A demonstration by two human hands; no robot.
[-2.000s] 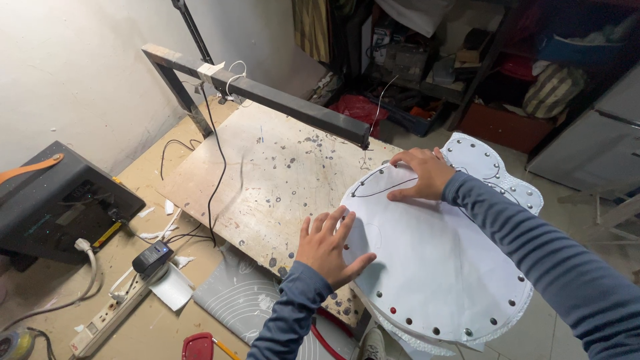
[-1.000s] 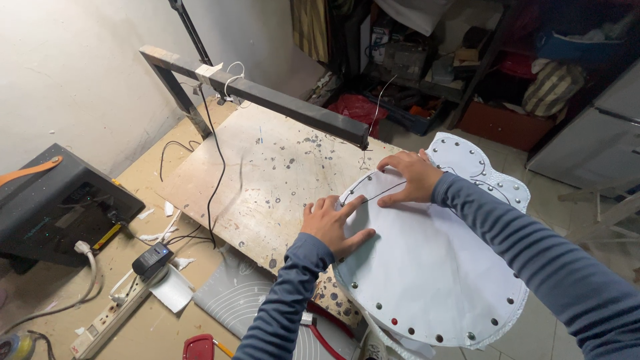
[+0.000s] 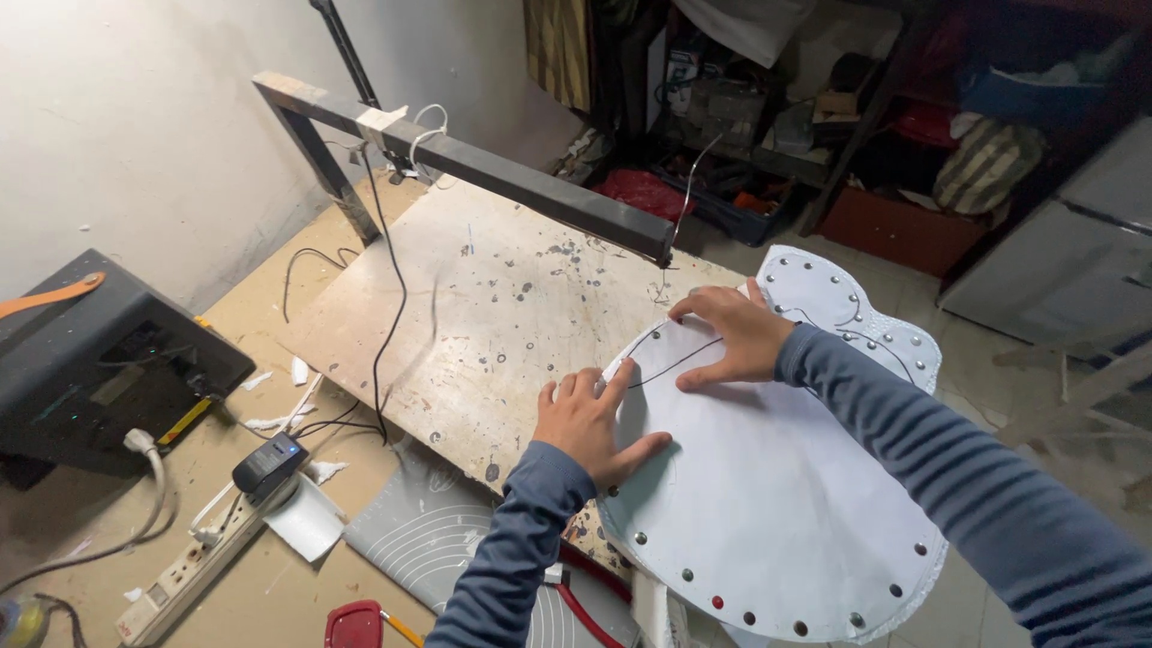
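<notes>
A white foam shape (image 3: pixel 774 477) with rounded lobes, covered by a white sheet with drawn dark lines and pinned along its edge, lies partly on the stained board (image 3: pixel 504 306) and overhangs its right side. My left hand (image 3: pixel 589 427) rests spread on the shape's left edge, thumb on the sheet. My right hand (image 3: pixel 733 333) presses on its upper edge near the drawn curve, fingers apart. Just beyond the right hand is the end of a black metal arm (image 3: pixel 504 171), with a thin wire (image 3: pixel 691 184) standing up at its tip and a fine wire hanging below.
On the bench at left are a black power unit (image 3: pixel 108 360), a power strip (image 3: pixel 193 562) with a black adapter (image 3: pixel 270 466), and a grey measuring mat (image 3: pixel 432 522). A red-handled tool (image 3: pixel 576 598) and a red tape measure or lid (image 3: pixel 354 624) lie near the front. Shelves stand behind.
Between the earlier frames, the pinned shape shifted slightly left, and both hands moved with it. Since one second ago, the shape has turned slightly and the left hand sits lower along its edge.
</notes>
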